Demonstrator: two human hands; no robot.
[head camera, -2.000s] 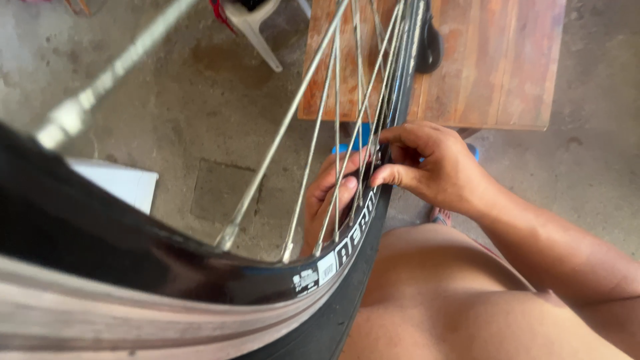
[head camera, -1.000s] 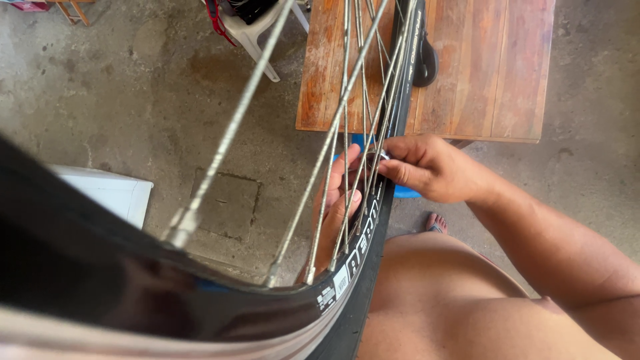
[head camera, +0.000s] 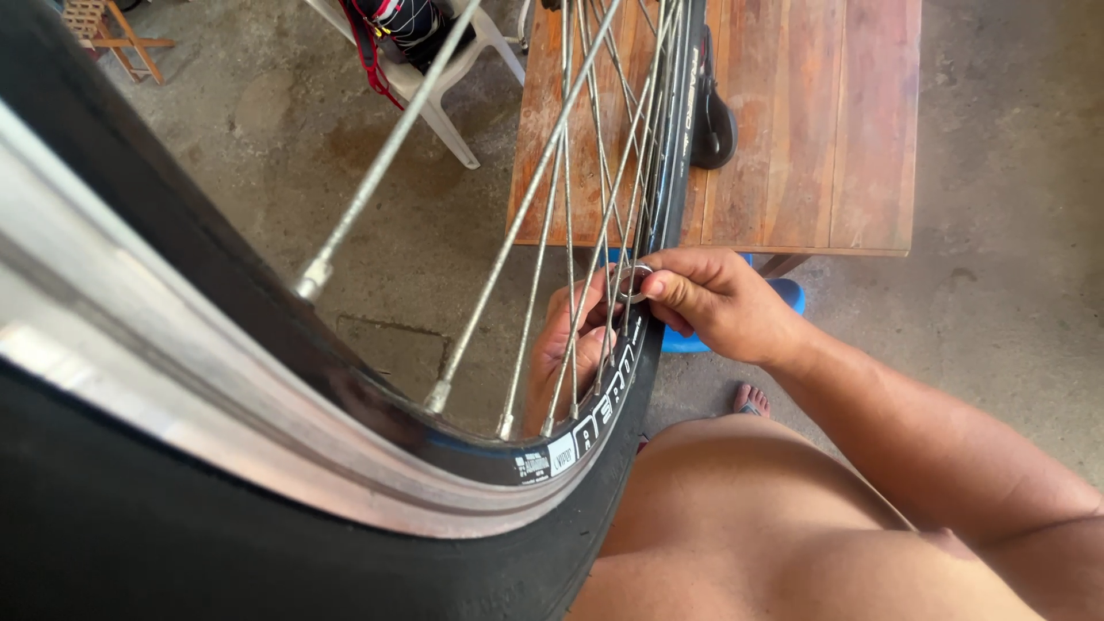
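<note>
A bicycle wheel with a black rim (head camera: 483, 461), a black tyre (head camera: 414, 569) and metal spokes (head camera: 539, 233) fills the left and centre, close to the camera. Between finger and thumb of my right hand (head camera: 724, 302) is a small round metal spoke wrench (head camera: 634, 283), set against a spoke beside the rim. My left hand (head camera: 573, 345) is seen through the spokes on the wheel's far side, fingers curled near the same spokes. Whether it grips anything cannot be made out. The rim and spokes hide part of it.
Behind the wheel stands a wooden table (head camera: 802, 129) with a black shoe-like object (head camera: 714, 129) on it. A blue plastic stool (head camera: 789, 296) is partly under the table. A white plastic chair (head camera: 453, 129) bearing a bag stands at the upper left, with a small wooden stool (head camera: 129, 43) farther off.
The right hand's fingers have shifted at the rim, and the round metal tool now shows clearly in them. The left hand remains behind the spokes. The white object at the left has left the view.
</note>
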